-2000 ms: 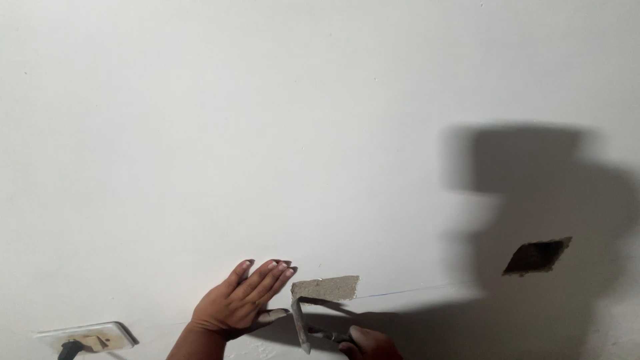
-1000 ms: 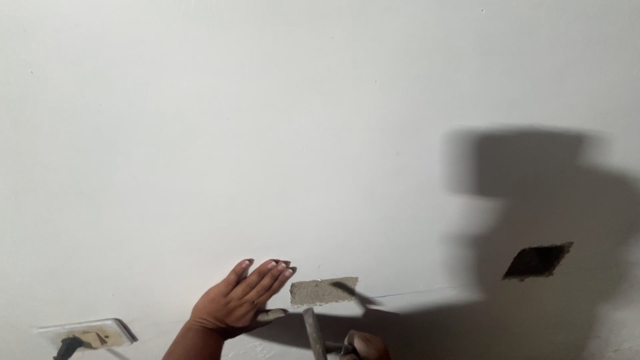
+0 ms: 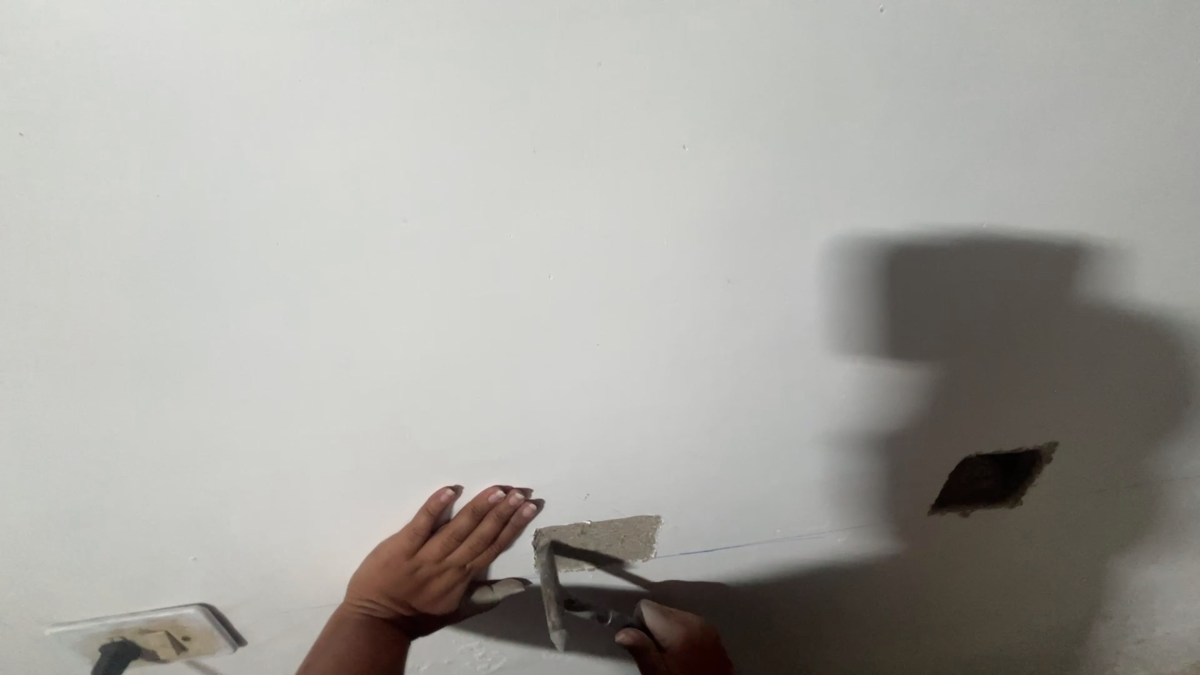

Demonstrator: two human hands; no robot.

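My left hand [image 3: 436, 562] lies flat against the white wall [image 3: 525, 281], fingers slightly apart, just left of a rough grey patch [image 3: 609, 542] where the paint surface is chipped away. My right hand [image 3: 677, 637], at the bottom edge, grips the handle of a pointed metal hammer [image 3: 553, 595]. The upper end of its head is at the patch's left part, and the other end points down. My right forearm is out of view.
A wall outlet plate [image 3: 150, 633] with a black plug [image 3: 114, 656] in it sits at the lower left. A dark rough-edged hole [image 3: 996, 478] opens in the wall at the right, within a large shadow. A thin blue line [image 3: 750, 544] runs right from the patch.
The hammer head was lower, below the patch, one second ago; now its upper end is at the patch's left part. My left hand has stayed in place.
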